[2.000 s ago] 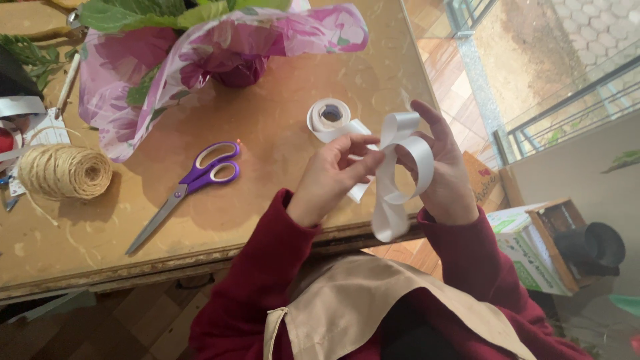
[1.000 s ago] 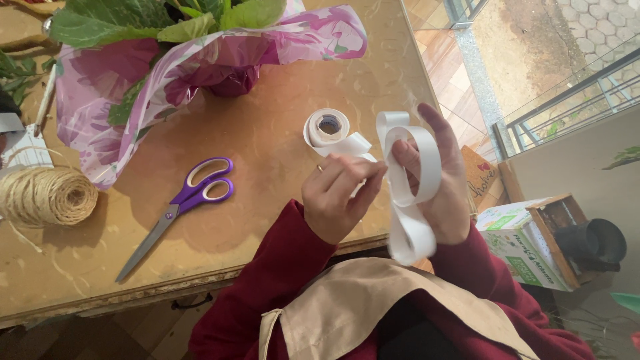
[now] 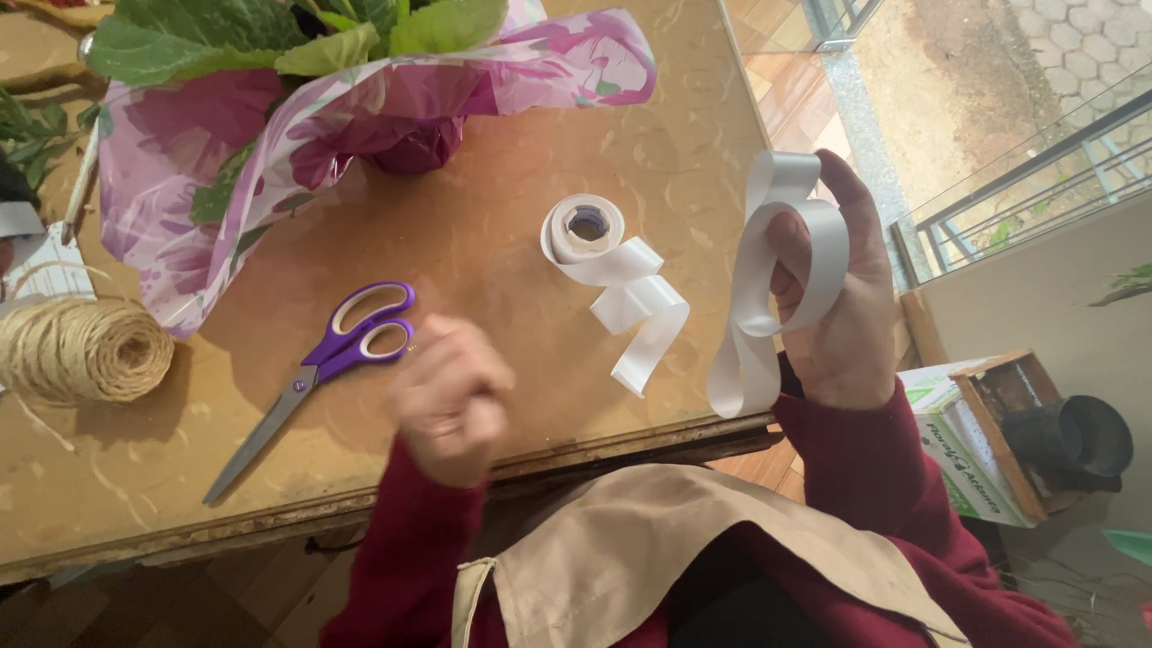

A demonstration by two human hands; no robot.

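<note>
My right hand [image 3: 837,288] holds a looped white ribbon [image 3: 823,261] upright, its thumb inside the front loop; more loops hang above and below. My left hand [image 3: 450,396] is motion-blurred, its fingers curled, just right of the handles of purple-handled scissors [image 3: 337,351]. Whether those fingers are fully closed or touch the handles is not clear. The scissors lie on the wooden table [image 3: 504,270], blades pointing to the lower left. Between the hands and further back, a roll of white ribbon [image 3: 585,229] rests on the table with a folded tail trailing toward the near edge.
A leafy plant [image 3: 207,40] in pink floral wrap [image 3: 333,117] stands at the back left. A ball of natural twine [image 3: 85,351] lies at the left. Beyond the table's right side are a wooden crate [image 3: 999,432] with a black pot [image 3: 1071,436] and a glass pane.
My left hand has moved away from the looped ribbon, leftward to beside the scissors. My right hand still holds the loops. More of the roll's ribbon tail is now visible.
</note>
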